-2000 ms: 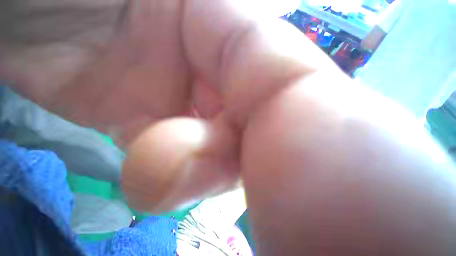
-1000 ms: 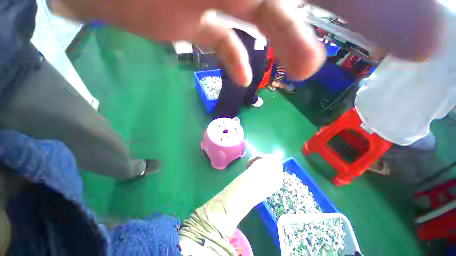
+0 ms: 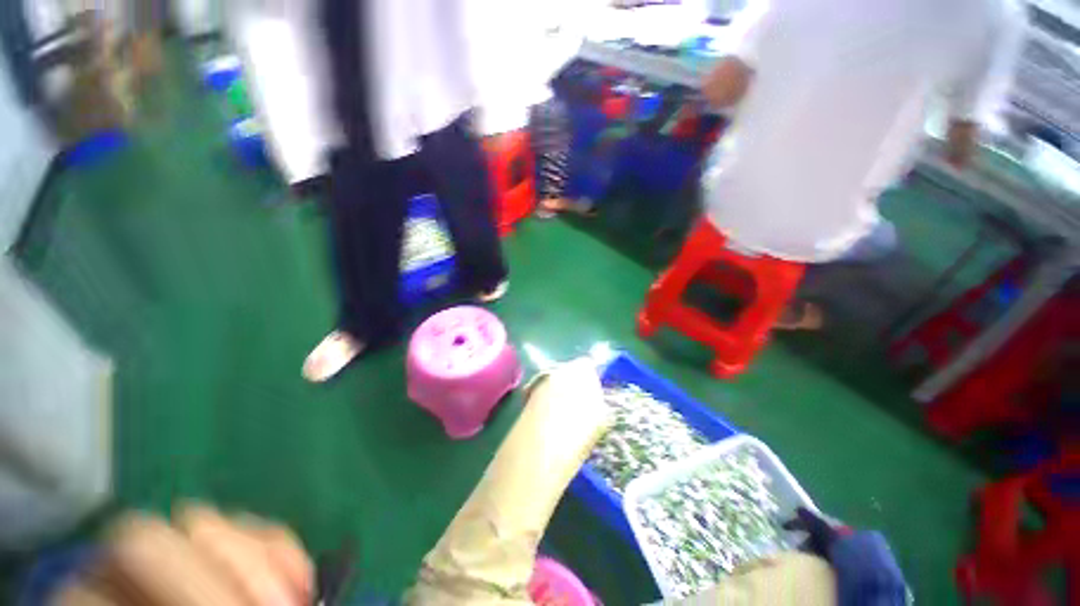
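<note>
A translucent white tray (image 3: pixel 779 465) of small white and green loose parts (image 3: pixel 705 515) rests on the near end of a blue bin (image 3: pixel 699 411), also filled with such parts. My right hand (image 3: pixel 817 534), in a dark glove, is small at the tray's right rim; its fingers are too unclear to tell whether it holds anything. My left hand (image 3: pixel 195 562), bare and strongly blurred, is at the bottom left, away from the tray and cut off by the picture's edge. A dark shape is beside its fingers; whether it is held cannot be told.
My khaki-trousered leg (image 3: pixel 521 479) is left of the bin. A pink stool (image 3: pixel 458 361) stands beyond it. A person in dark trousers (image 3: pixel 367 237) stands by another filled bin. A person in white (image 3: pixel 817 130) sits on a red stool (image 3: pixel 722 290). More red stools (image 3: pixel 1024 521) are at right.
My bare hand has dropped from close before the camera to the bottom left. The view has shifted, showing more of the tray and my gloved hand. A person now stands behind the pink stool.
</note>
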